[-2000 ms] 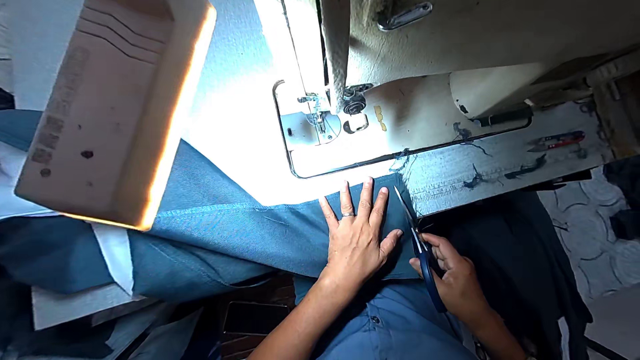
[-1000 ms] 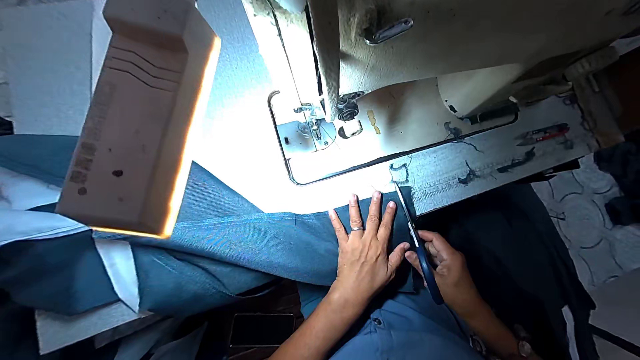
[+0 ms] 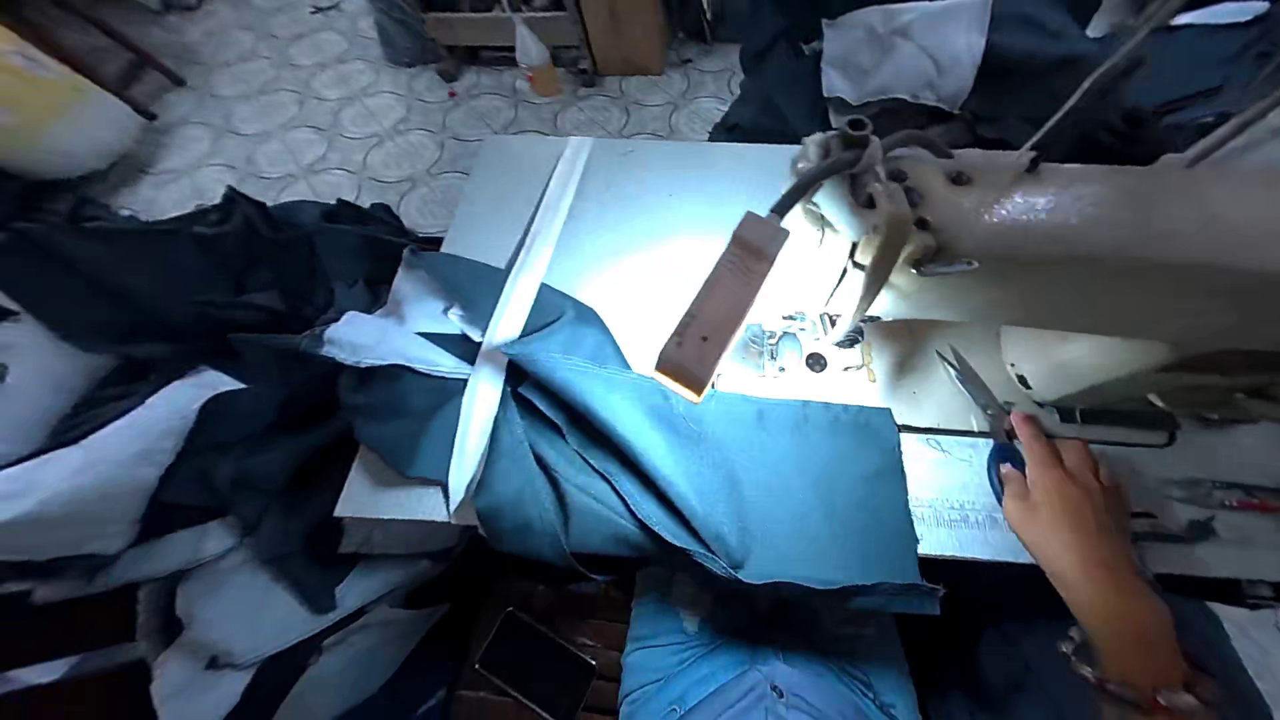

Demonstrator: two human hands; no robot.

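My right hand (image 3: 1070, 495) holds a pair of scissors (image 3: 985, 400) by the blue handles, over the bed of a sewing machine (image 3: 1110, 220). The blades are parted and point up and left. Left of the hand, a blue-grey fabric piece (image 3: 810, 475) lies on the table, its right end spread flat and its left part folded. A white strip (image 3: 512, 330) lies across the folds. My left hand is out of view. The needle area (image 3: 800, 345) lies just above the fabric, beside a lit lamp (image 3: 722, 308).
Dark and white fabric pieces (image 3: 290, 480) are heaped at the left. A dark phone-like device (image 3: 536, 662) lies below the table (image 3: 640, 185). A red-handled tool (image 3: 1230, 495) is at the right. A bottle (image 3: 538, 60) stands on the tiled floor.
My left hand, which lay flat on the fabric, has left the view. The right hand has moved with the scissors off the fabric's edge to the right. The view has shifted widely.
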